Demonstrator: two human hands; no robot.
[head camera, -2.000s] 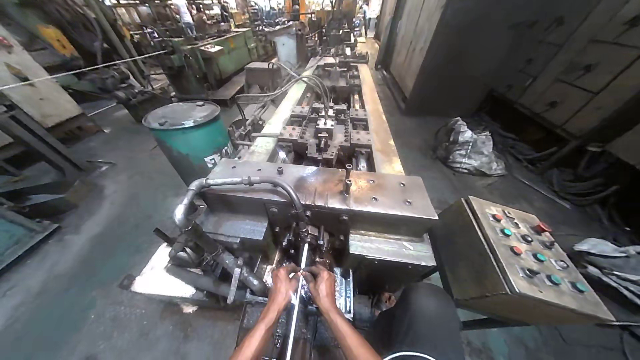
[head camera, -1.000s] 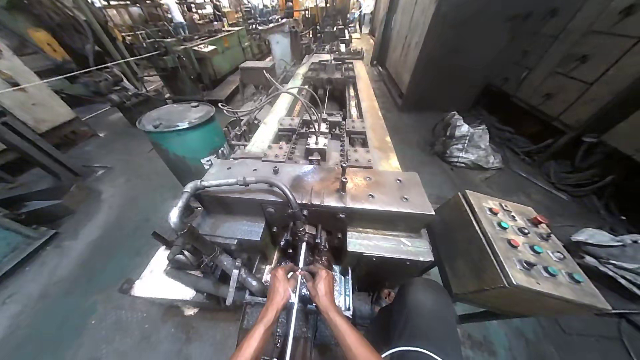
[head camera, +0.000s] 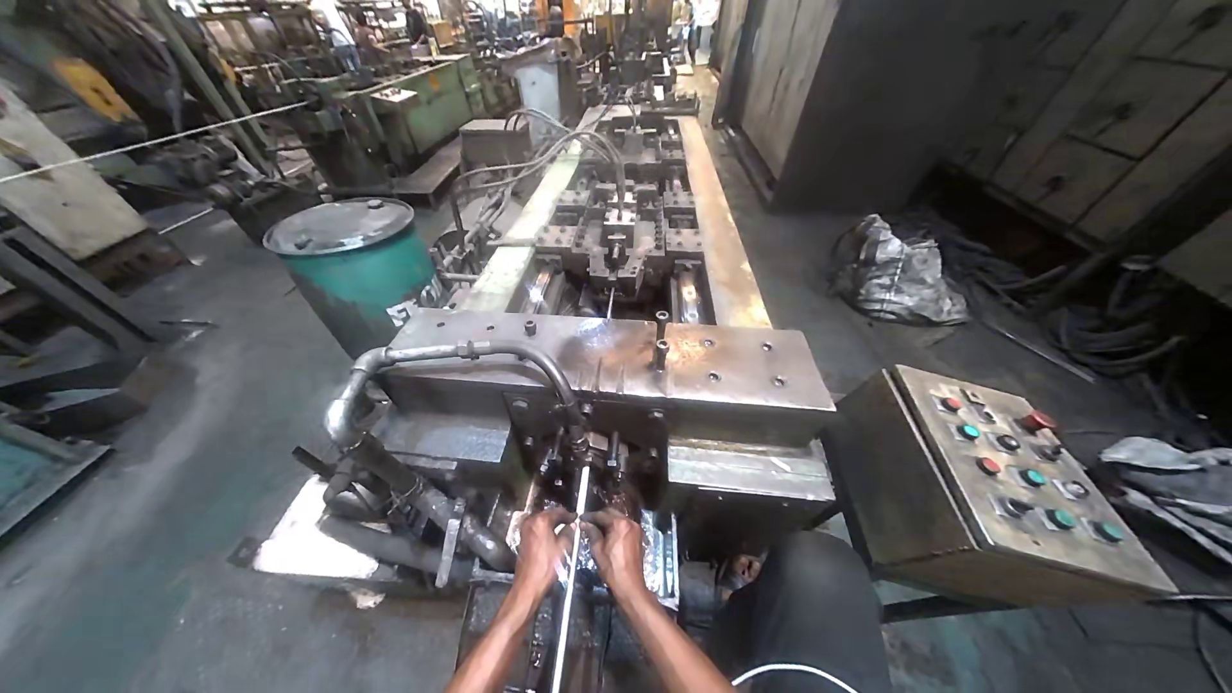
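A thin, bright metal rod (head camera: 569, 606) runs lengthwise from the bottom of the view up to the front of a long steel machine. My left hand (head camera: 542, 544) grips it from the left, fingers curled. My right hand (head camera: 616, 547) closes on the same rod from the right, fingertips near those of the left. Just beyond the hands, the rod's far end meets a dark fitting (head camera: 579, 445) under the thick steel plate (head camera: 616, 361) of the machine. A curved metal pipe (head camera: 462, 351) arches down to this fitting.
A control box (head camera: 1020, 481) with red, green and black buttons stands at right. A green drum (head camera: 361, 279) is at left. Beyond the plate lie the machine's rails (head camera: 727, 231) and hoses. A crumpled sack (head camera: 900, 274) lies on the floor. People stand in the far background.
Further down the machine, the block with hoses between the rails sits farther from the front plate than two seconds ago. My hands stay together on the rod.
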